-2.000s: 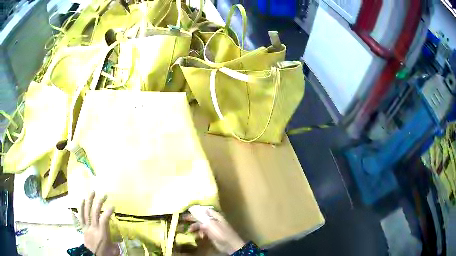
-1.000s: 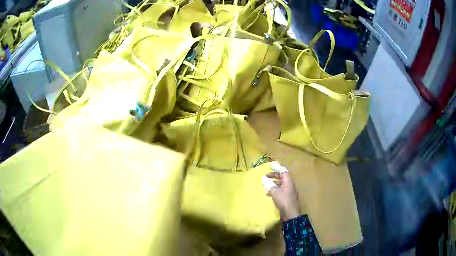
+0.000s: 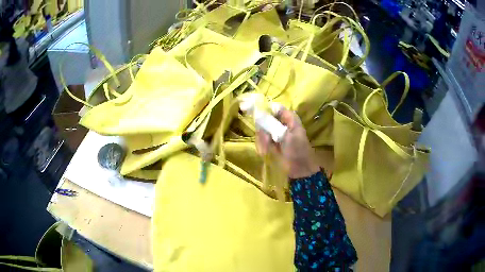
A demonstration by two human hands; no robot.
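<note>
A yellow handbag [image 3: 223, 218] lies nearest me, its large smooth panel facing up and its mouth away from me. My right hand [image 3: 287, 141], blurred and with white covers on the fingers, is raised over the bag's mouth. Its fingers are closed around the bag's narrow yellow handles [image 3: 224, 119], which rise from the mouth. A small blue-green wrapped piece [image 3: 204, 171] hangs at the left of the mouth. The hand and the patterned dark sleeve hide the right part of the mouth. My left hand is not in view.
More yellow bags [image 3: 159, 98] are heaped behind and left. One bag [image 3: 375, 164] stands at the right. A dark grey round lump [image 3: 111, 156] rests on white sheeting [image 3: 88, 159]. Purple-blue slim tools [image 3: 66, 192] lie at the table's left edge. A grey cabinet [image 3: 151, 26] stands behind.
The large panel that swung at the left is gone from there, and a bag now lies in front. My right hand has moved up and left to the handles. The view has turned left.
</note>
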